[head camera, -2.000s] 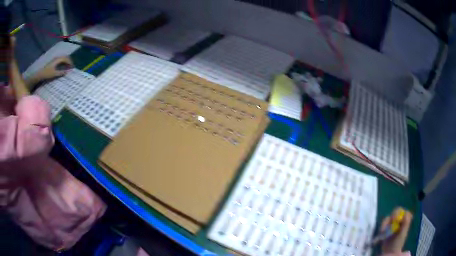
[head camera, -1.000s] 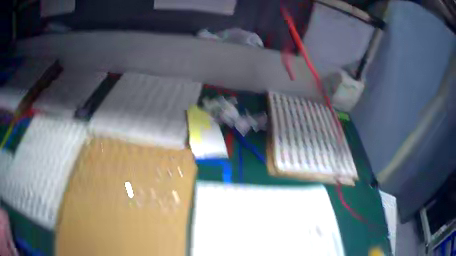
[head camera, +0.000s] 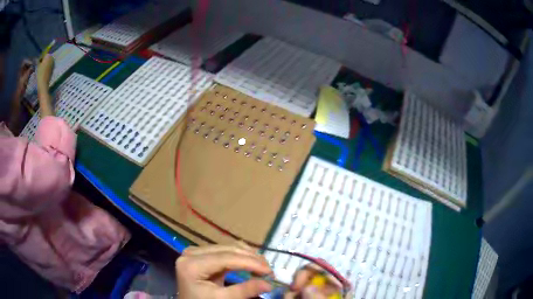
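Note:
My left hand is at the bottom centre, over the near edge of the brown cardboard, fingers bent around something bluish that I cannot make out. My right hand is just right of it, cut off by the bottom edge, holding the wired hand tool, whose yellow grip shows. The red and black tool cable curves down over the cardboard to the hands. The white work board carries rows of slim strips, some with bright ends nearer me. Small silver dots stand in rows on the cardboard's upper half.
A person in pink sits at the left, arms over a filled board. Filled white boards line the bench's back and left. Stacked boards stand at right. A yellow and white slip lies beside crumpled plastic.
My left hand has come into view. My right hand with the tool has moved left from the work board's right side to its near left corner. The cable now crosses the cardboard.

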